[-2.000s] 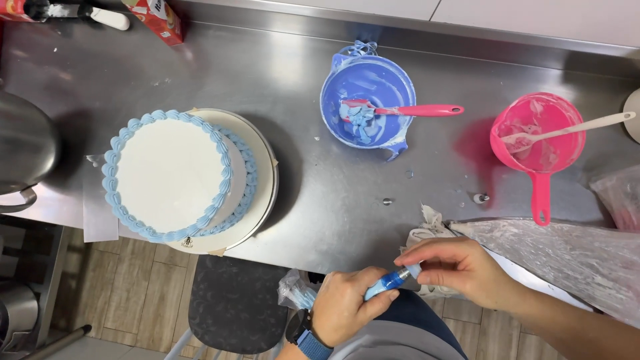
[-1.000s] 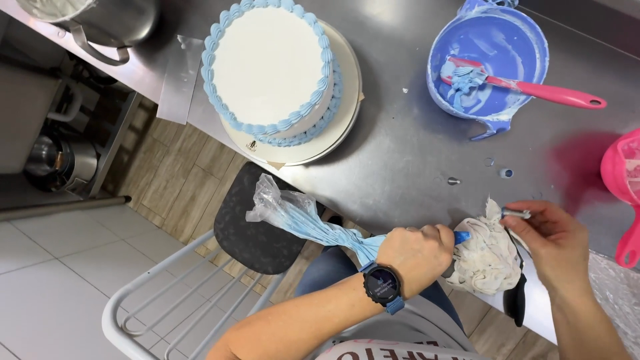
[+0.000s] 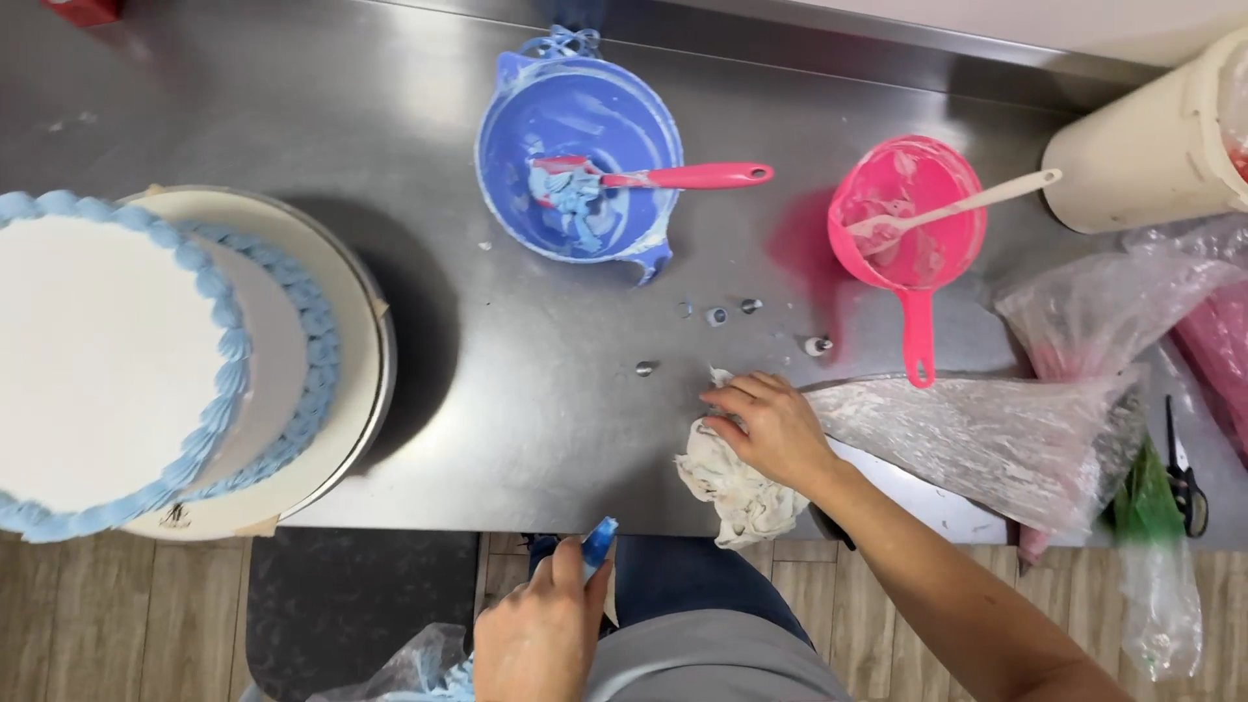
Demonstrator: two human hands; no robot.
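My left hand (image 3: 541, 624) is closed around a piping bag of blue icing (image 3: 444, 678), its blue coupler end (image 3: 599, 542) pointing up past the fingers. My right hand (image 3: 775, 429) rests with bent fingers on a crumpled white cloth (image 3: 746, 492) at the counter's front edge; whether it grips anything there is hidden. Small metal piping tips (image 3: 718, 316) lie on the steel counter just beyond it, one of them (image 3: 645, 369) farther left. At the left a white cake (image 3: 107, 361) with blue piped borders stands on a round board (image 3: 356, 390).
A blue bowl (image 3: 624, 107) holds a pink spatula (image 3: 697, 176); a pink handled bowl (image 3: 960, 195) holds a pale spoon (image 3: 985, 201). Filled piping bags (image 3: 955, 439) and scissors (image 3: 1185, 487) lie at the right, below a cream bucket (image 3: 1141, 146). A dark chair seat (image 3: 361, 604) stands below the counter.
The view has shifted. The small metal piece in my right hand one second ago no longer shows there; that hand is now over the cloth. My left hand still holds the blue bag.
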